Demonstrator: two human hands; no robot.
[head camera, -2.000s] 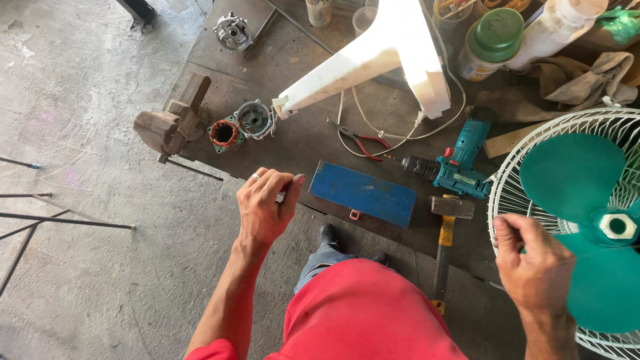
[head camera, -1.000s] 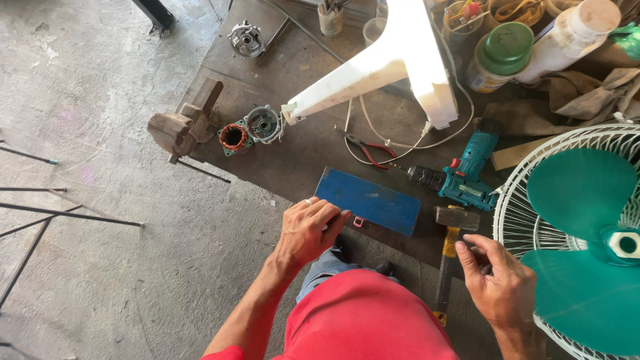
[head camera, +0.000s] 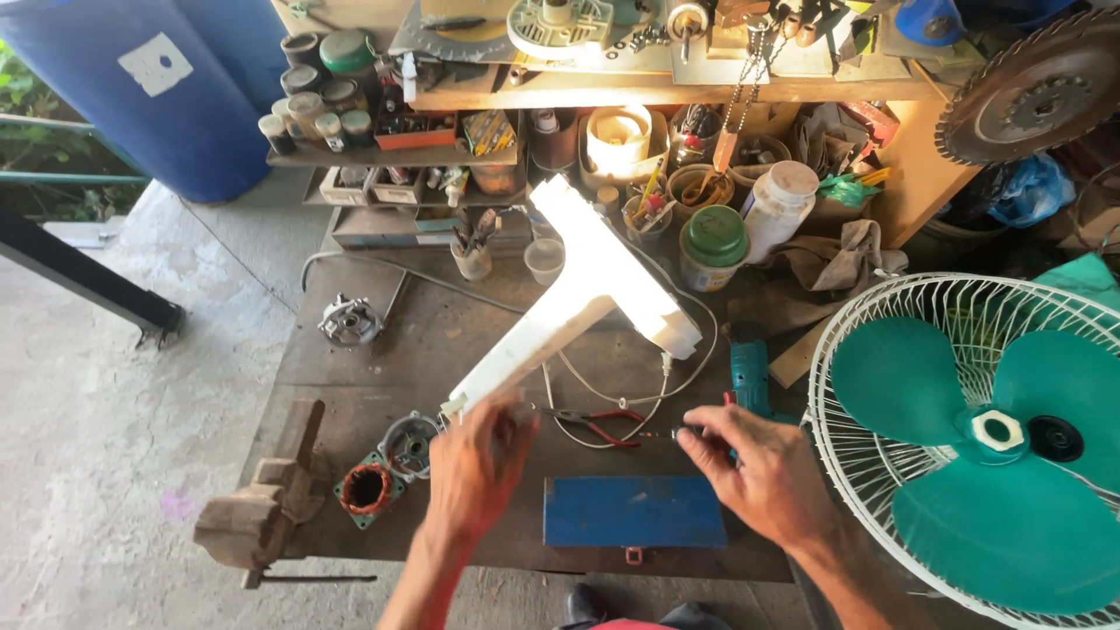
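Note:
My left hand, somewhat blurred, is over the bench beside the lower end of a white plastic fan stand; whether it holds anything is hidden. Thumb and fingers of my right hand come together near the drill's chuck, and I cannot tell whether they grip it. The teal cordless drill lies partly behind that hand. Red-handled pliers rest between the hands. Below them lies a blue metal box. A motor stator with copper windings and a round metal motor housing sit left of my left hand.
A bench vise is at the bench's left edge, with another metal motor part behind it. A caged fan with teal blades stands at right. Jars, a green-lidded tub and a wooden shelf line the back.
The view has tilted up toward the shelves. Both hands have moved forward over the bench, the left to the stand's lower end and the right to the drill.

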